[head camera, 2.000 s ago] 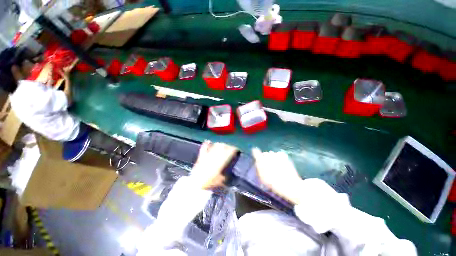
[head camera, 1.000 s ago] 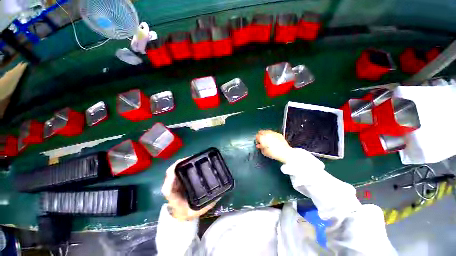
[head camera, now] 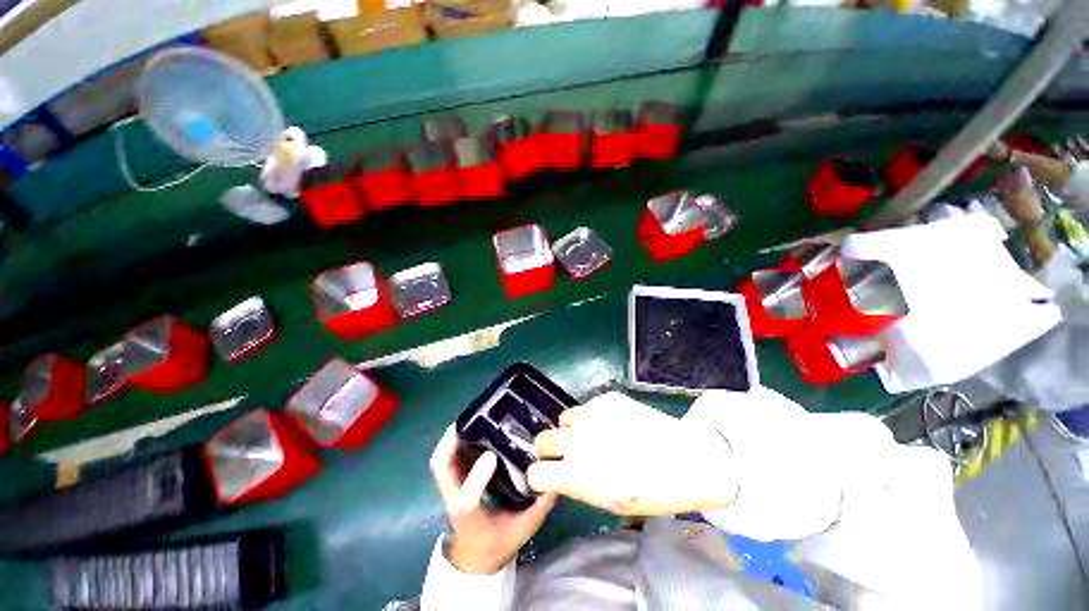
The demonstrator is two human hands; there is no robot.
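My left hand (head camera: 484, 507) holds a black insert (head camera: 508, 412) from below and its left side, with the slots facing up. My right hand (head camera: 585, 456) is over the insert's right part, thumb and fingertips at a slot. A small dark, shiny part (head camera: 516, 432) shows at the fingertips; whether they still grip it is hard to tell. A white-rimmed parts tray (head camera: 690, 388) full of dark bits lies to the right, beyond my right hand.
Two open red tins (head camera: 340, 406) stand left of my hands, beside stacked inserts (head camera: 149, 579). Tins and silver lids (head camera: 420, 289) line the belt. More tins (head camera: 478, 167) stand behind, near a fan (head camera: 209, 107). Piled tins (head camera: 824, 298) and a white sheet (head camera: 955, 298) are at right.
My right hand has moved left from the worktop beside the parts tray onto the insert. My left hand still holds the insert, now tilted differently. The view has shifted.
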